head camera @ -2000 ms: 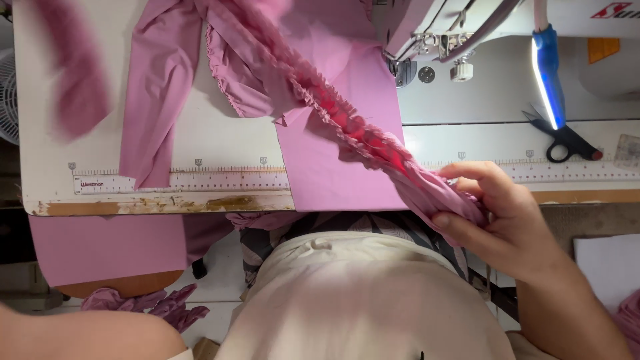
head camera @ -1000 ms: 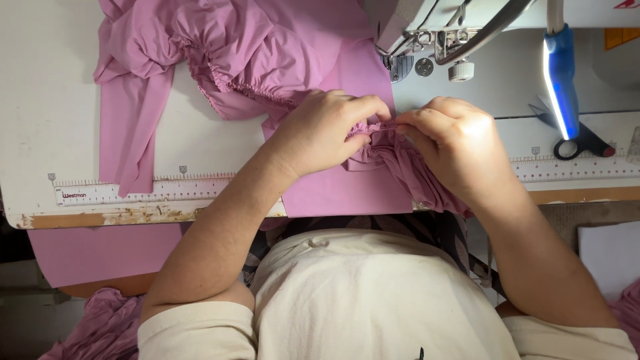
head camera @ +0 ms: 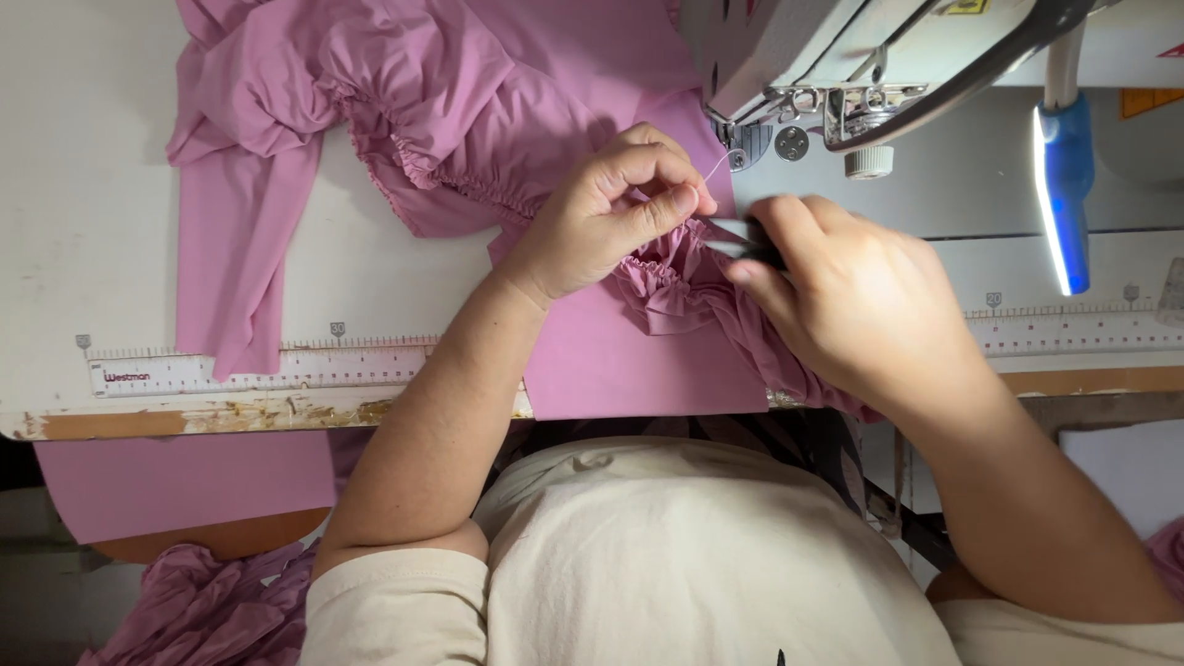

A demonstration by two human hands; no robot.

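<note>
Pinched between thumb and fingers of my left hand (head camera: pixel 622 208) is the edge of the gathered pink fabric (head camera: pixel 671 273), with a loose thread (head camera: pixel 721 166) curling up from the fingertips. My right hand (head camera: pixel 837 277) grips small dark-handled scissors (head camera: pixel 735 239); their blades are apart and point left, close beside the left fingertips. More of the pink garment (head camera: pixel 416 102), with ruffled elastic-like seams, lies bunched at the upper left. A flat pink panel (head camera: pixel 647 370) is under the gathered part and reaches the table's front edge.
The sewing machine head (head camera: pixel 786 55) and its presser foot area stand just beyond my hands. A blue lit lamp (head camera: pixel 1068 194) hangs at the right. A ruler (head camera: pixel 259 368) runs along the table's front edge (head camera: pixel 213 421). Crumpled pink fabric (head camera: pixel 217 601) lies below at the left.
My left hand came in from the lower left to the gathered fabric. The black-handled scissors that lay at the right are gone from that spot, and my right hand now holds scissors.
</note>
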